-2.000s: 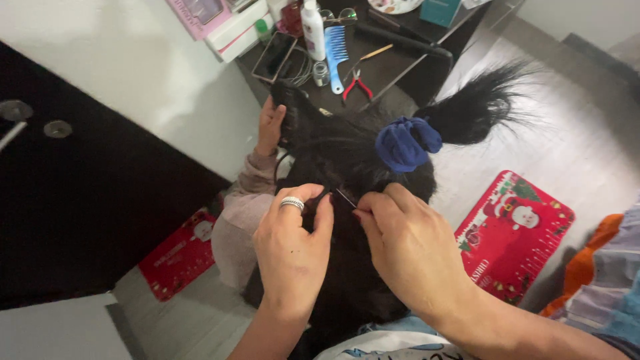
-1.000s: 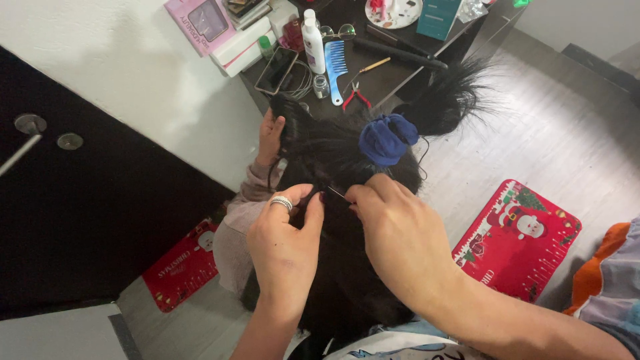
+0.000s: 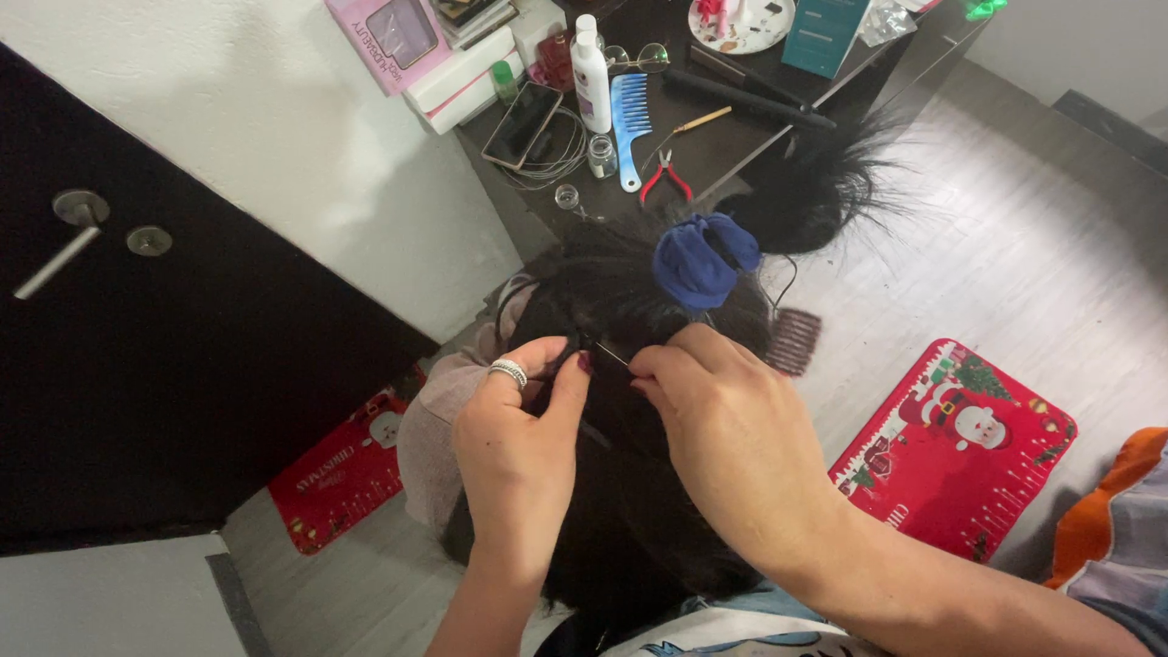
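Observation:
Both hands meet at the back of a seated person's head of black hair (image 3: pixel 630 456). My left hand (image 3: pixel 525 429), with a ring on one finger, pinches a small strand of the hair between thumb and index finger. In my right hand (image 3: pixel 721 420) is a thin metal needle or hook (image 3: pixel 613 354), gripped at the fingertips, its far end at the pinched strand. Above my hands a blue scrunchie (image 3: pixel 698 260) ties the upper hair in a ponytail (image 3: pixel 803 196). The tool's tip is hidden in the hair.
On the dark table stand a white bottle (image 3: pixel 591 87), a blue comb (image 3: pixel 630 128), red-handled pliers (image 3: pixel 665 180), a wooden-handled tool (image 3: pixel 703 119), a phone (image 3: pixel 523 125) and a hair straightener (image 3: pixel 744 99). Red Christmas mats (image 3: pixel 958 447) lie on the floor. A dark door (image 3: pixel 164 365) is at left.
The person's raised hand, seen beside the head before, is no longer visible. A dark ridged thing now shows at the right of the head. My hands stay at the same strand.

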